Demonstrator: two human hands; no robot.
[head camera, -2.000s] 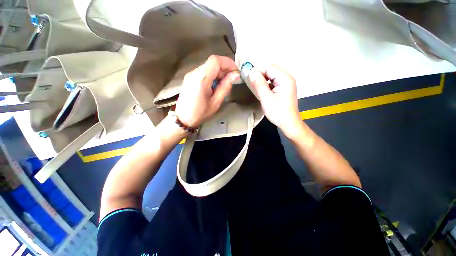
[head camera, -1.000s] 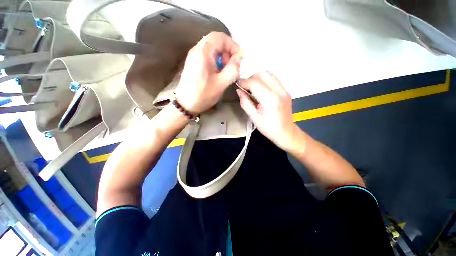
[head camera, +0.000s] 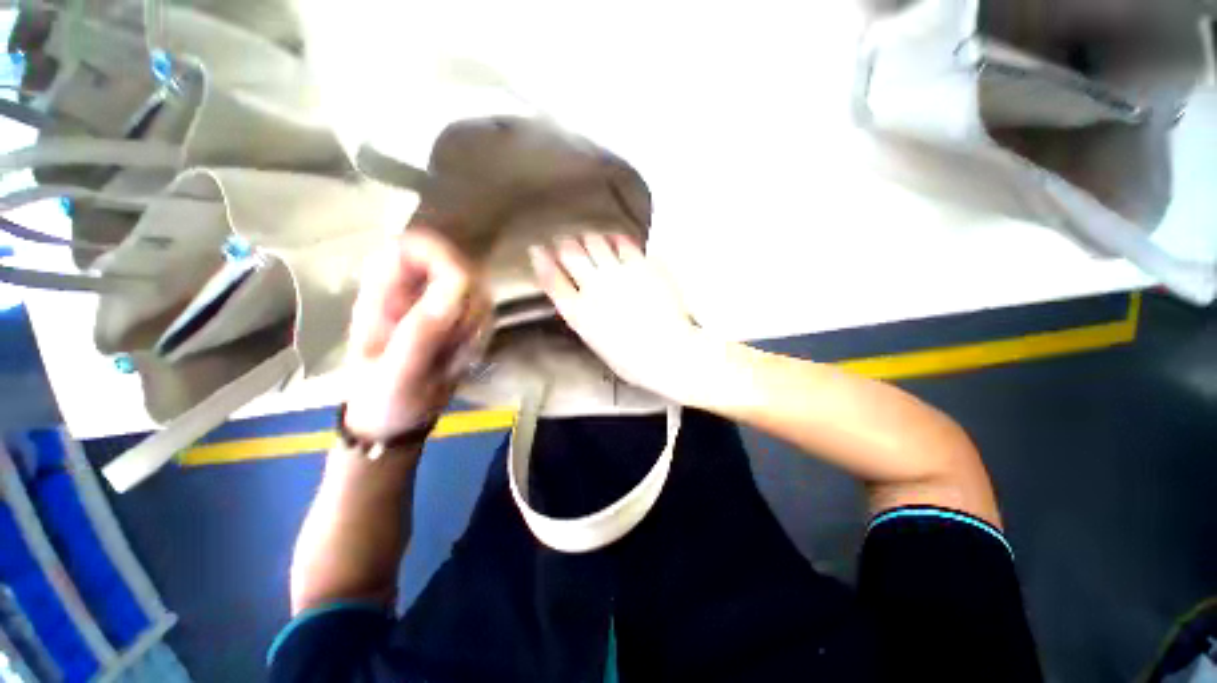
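A beige tote bag (head camera: 514, 167) lies open at the white table's near edge, its darker inside showing. One handle (head camera: 587, 531) hangs in a loop over my lap. The pale inner pouch (head camera: 523, 315) shows in the bag mouth between my hands. My left hand (head camera: 417, 327) is at the bag's left side, blurred, fingers curled; whether it holds something I cannot tell. My right hand (head camera: 617, 304) lies over the right part of the bag mouth, fingers spread and holding nothing visible.
Several more beige totes (head camera: 274, 200) with blue scraps on their fittings stand at the left of the white table (head camera: 774, 160). Another tote (head camera: 934, 80) lies at the upper right. Blue bins or panels (head camera: 60, 547) are at the lower left. The dark floor has a yellow line.
My hands were together at the bag's right side and have separated. My left hand moved left, and my right hand opened over the bag mouth. The view shifted, showing more of the upper-right tote.
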